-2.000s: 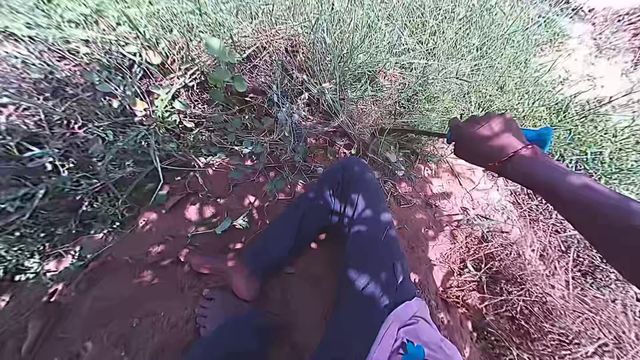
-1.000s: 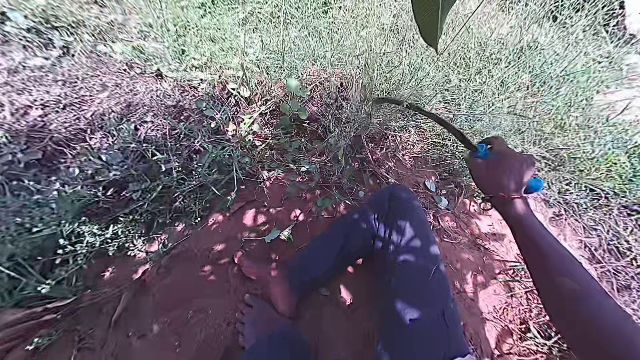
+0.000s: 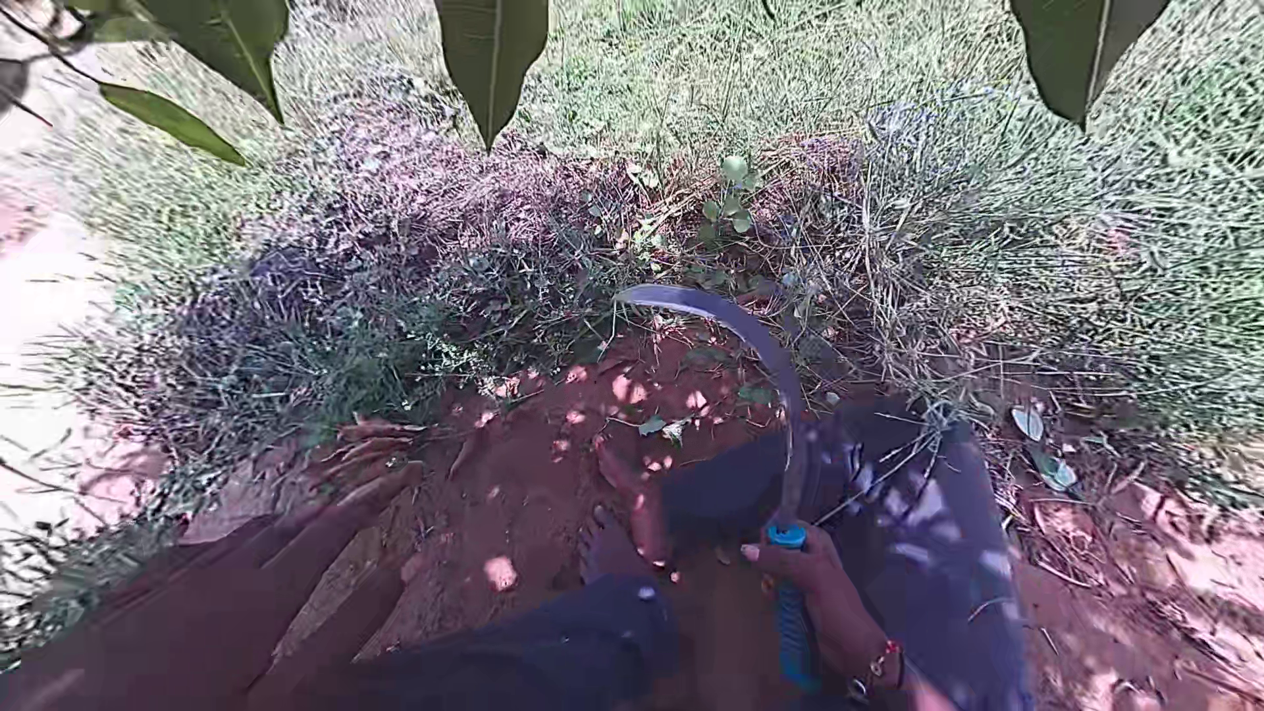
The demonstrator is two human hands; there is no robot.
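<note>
My right hand (image 3: 825, 592) is closed around the blue ribbed handle (image 3: 793, 632) of a sickle, low and right of centre, in front of my bent right leg in dark trousers (image 3: 928, 553). The curved metal blade (image 3: 765, 346) rises from the handle and bends left. Its tip overlaps the edge of the low green weeds (image 3: 513, 306); whether it touches them cannot be told. Thin dry stems lie across the knee near the hand. A small broad-leaved plant (image 3: 731, 202) stands beyond the blade. My left hand is not in view.
Large leaves (image 3: 491, 59) hang across the top. Tall grass (image 3: 1116, 227) spreads at the right and back. Brown root-like forms (image 3: 365, 504) run along the lower left. My bare feet (image 3: 617, 543) rest on sun-dappled reddish soil (image 3: 523, 474).
My right hand and the sickle have come back from the grass at the right to in front of my bent leg. The blade now stands clear of the tall grass. The view has swung left.
</note>
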